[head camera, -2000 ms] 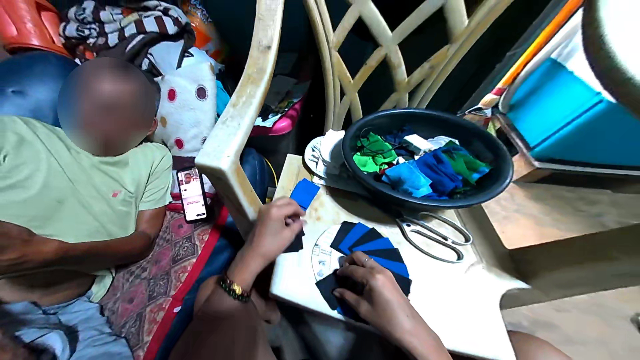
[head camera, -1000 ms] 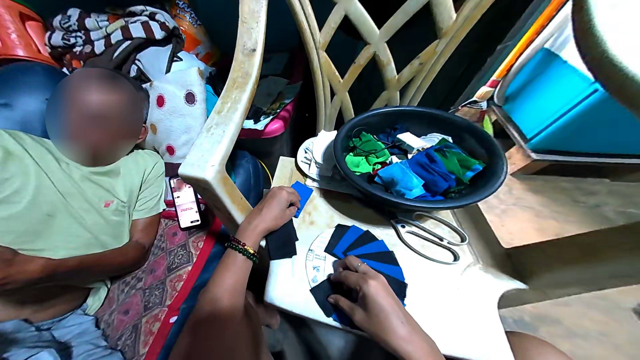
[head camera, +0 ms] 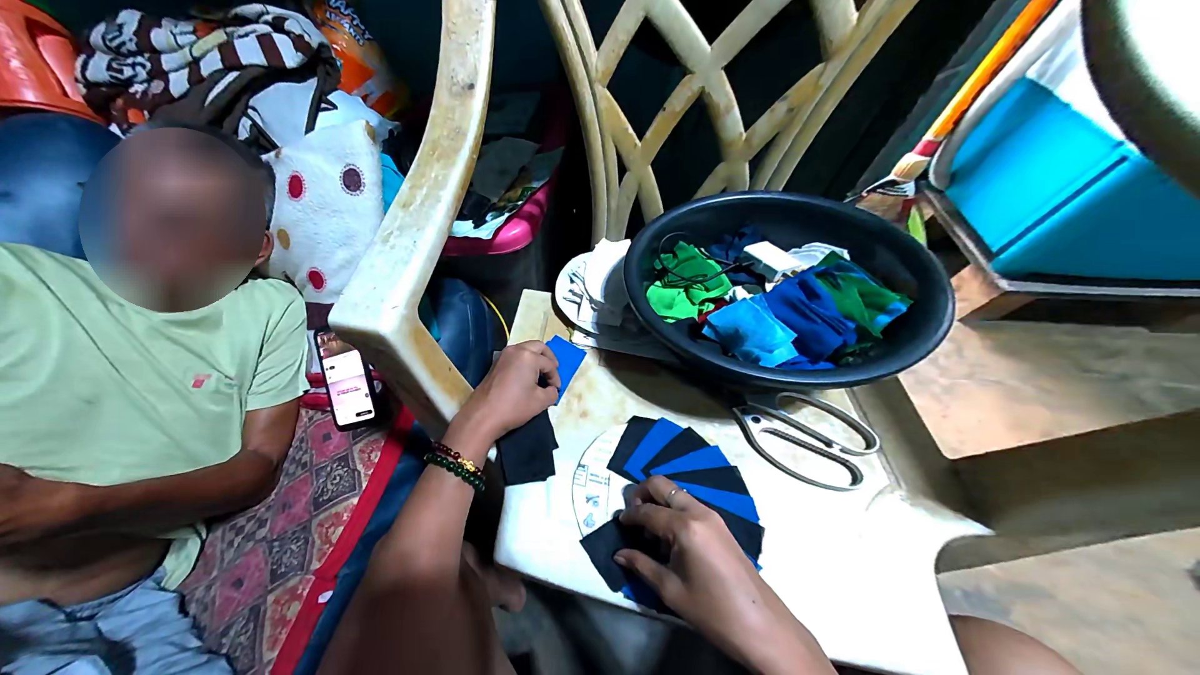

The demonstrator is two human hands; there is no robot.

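My left hand has its fingers on a blue fabric piece near the seat's back left corner. Just below it, black fabric pieces lie at the seat's left edge. My right hand rests with bent fingers on black and blue fabric pieces fanned over a round printed paper disc; whether it grips one is hidden. Metal-handled scissors lie right of the fan, their blades hidden under a black basin of green, blue and white cloth scraps.
The worn plastic chair's seat carries these things, with its armrest at left. White round pieces lie beside the basin. A person reclines at left near a lit phone. A blue box stands at right.
My left hand has stayed at the blue piece near the seat's back left. Black pieces partly hidden by it two seconds ago now show below it. My right hand remains on the fan.
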